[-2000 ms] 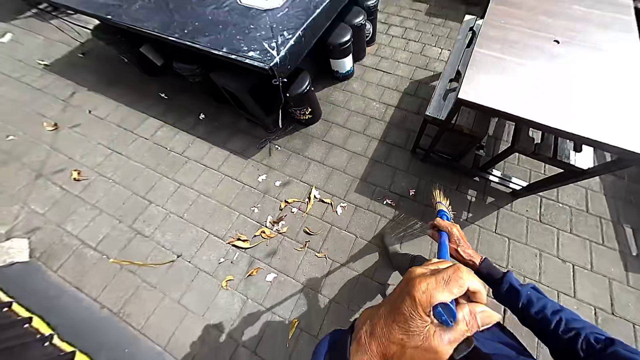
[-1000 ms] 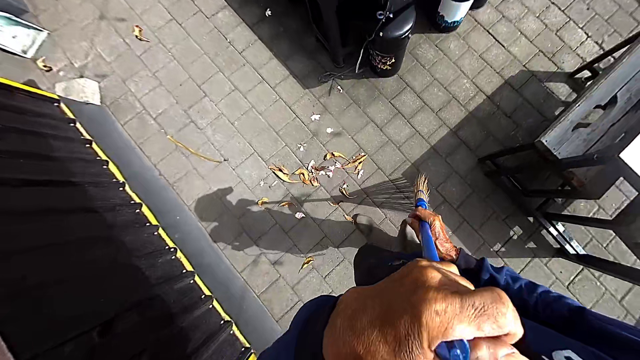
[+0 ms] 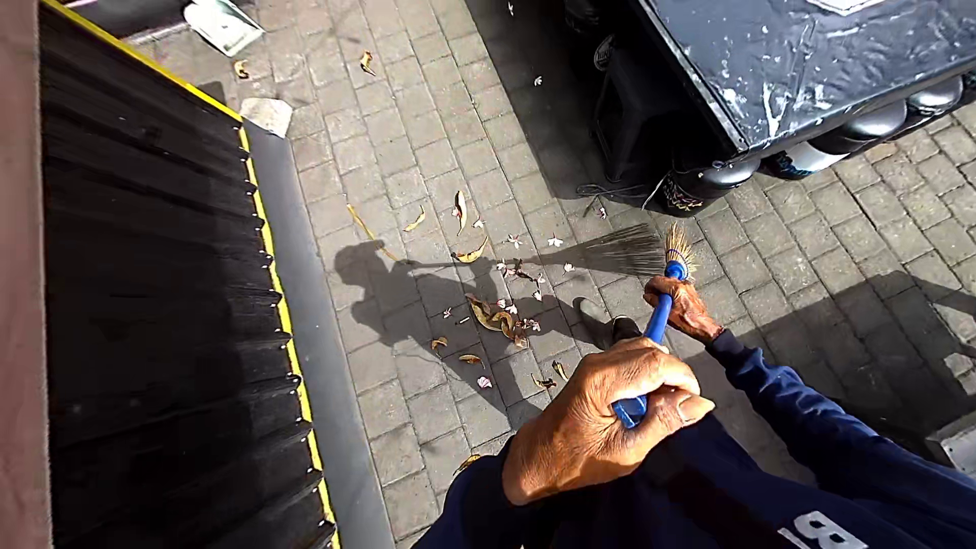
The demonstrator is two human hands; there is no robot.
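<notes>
My left hand (image 3: 610,415) is closed around the top end of a broom's blue handle (image 3: 658,319), close to the camera. Lower on the same handle, just above the bristles, my right hand (image 3: 682,305) grips it. The broom's straw bristles (image 3: 679,245) fan out over the paving, and whether they touch it I cannot tell. Left of the broom, dry curled leaves (image 3: 484,313) and small pink-white blossoms (image 3: 555,240) lie scattered on the grey pavers. The broom's shadow falls across some of them.
A black-covered table (image 3: 801,84) stands at the upper right, with dark rounded containers (image 3: 705,187) beneath its edge. Along the left runs a dark corrugated surface (image 3: 145,290) with a yellow edge. A flat stone (image 3: 267,116) and a whitish dustpan (image 3: 223,27) lie at the upper left.
The view has turned, bringing the black table's top back into it. Both hands keep their hold on the broom. Some leaves lie more spread out than one second ago.
</notes>
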